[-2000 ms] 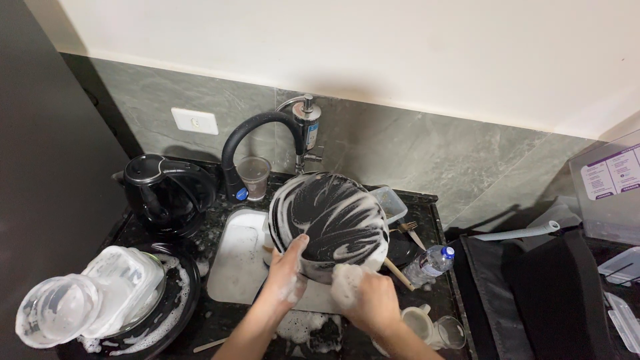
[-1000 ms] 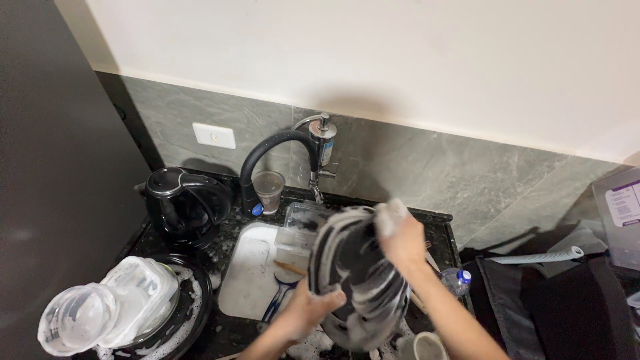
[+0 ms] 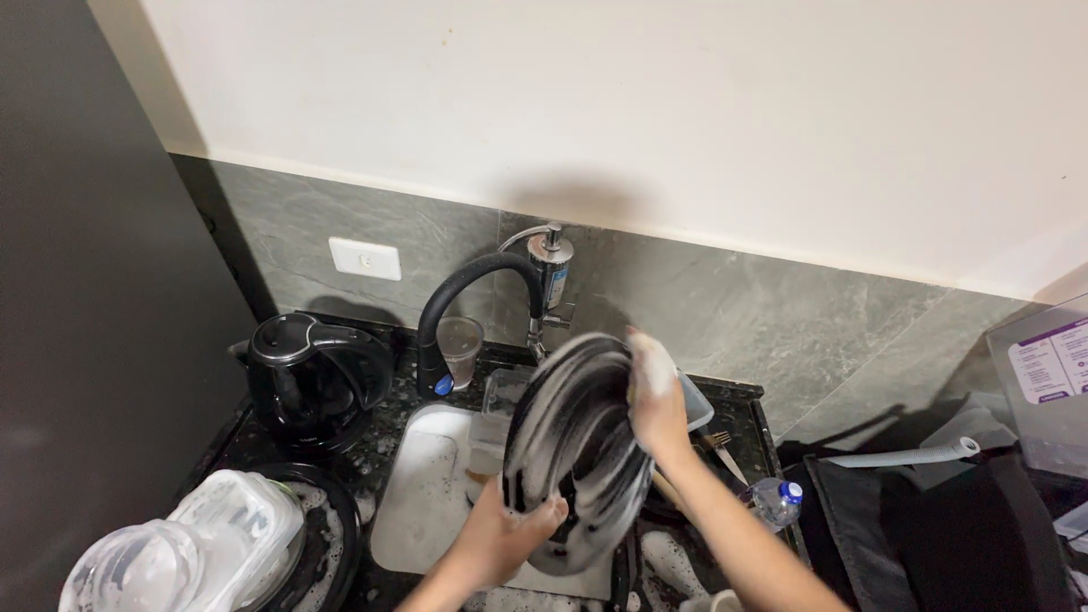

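A round black pan or dish (image 3: 582,450), streaked with white suds, is held tilted over the white sink basin (image 3: 416,510). My left hand (image 3: 510,531) grips its lower left edge, thumb on the foamy face. Foam covers my right hand (image 3: 656,391), which lies against the upper right rim; whether it holds a sponge is hidden. The black flexible faucet (image 3: 438,314) arches behind the dish. Part of a clear plastic container (image 3: 503,395) shows at the back of the basin, partly hidden by the dish.
Soapy clear containers (image 3: 238,518) sit on a black plate (image 3: 344,527) at left, near a black electric kettle (image 3: 297,382). A clear cup (image 3: 461,344) stands behind the faucet. At right are a fork (image 3: 721,439), a blue-capped plastic bottle (image 3: 775,503) and a black bag (image 3: 960,527).
The black dish was lower and faced up two seconds ago; it is now tipped steeply, showing more of the basin. My right hand has moved from its lower edge to its upper right rim.
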